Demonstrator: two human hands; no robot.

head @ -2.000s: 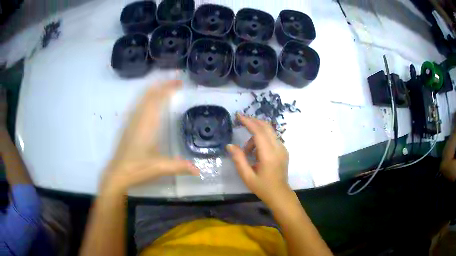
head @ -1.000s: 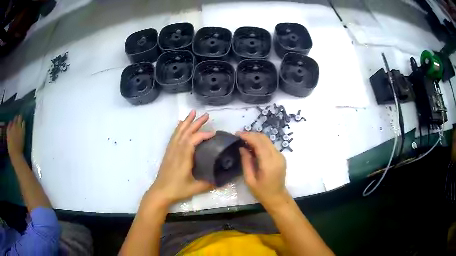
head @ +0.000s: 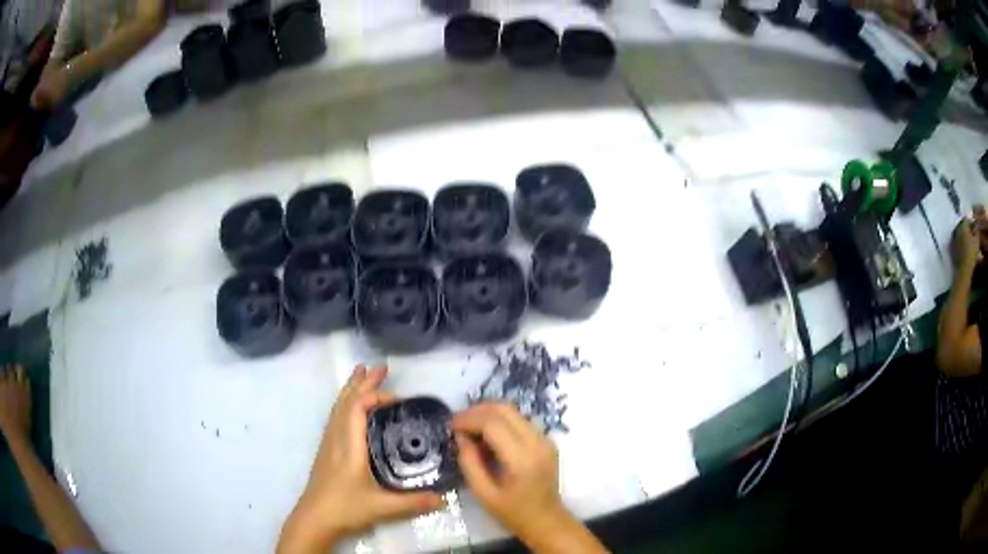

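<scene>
A black housing is in front of me near the bench edge, its open top and central boss facing up. My left hand is around its left side, thumb along the near side and fingers at the far left. My right hand is at its right wall, fingertips bent together at the rim; whether they hold a small part is hidden. A loose pile of small dark levers lies just beyond my right hand. Small clear bits glint at the near edge.
Two rows of black housings stand beyond the work spot. Black boxes with cables and a green reel are at right. More housings stand farther back. Other people's arms show at left, upper left and right. Dark bits lie at left.
The view has tilted up, showing more of the far table. The housing has turned from its side to open top up. My left hand, apart from it two seconds ago, now holds it.
</scene>
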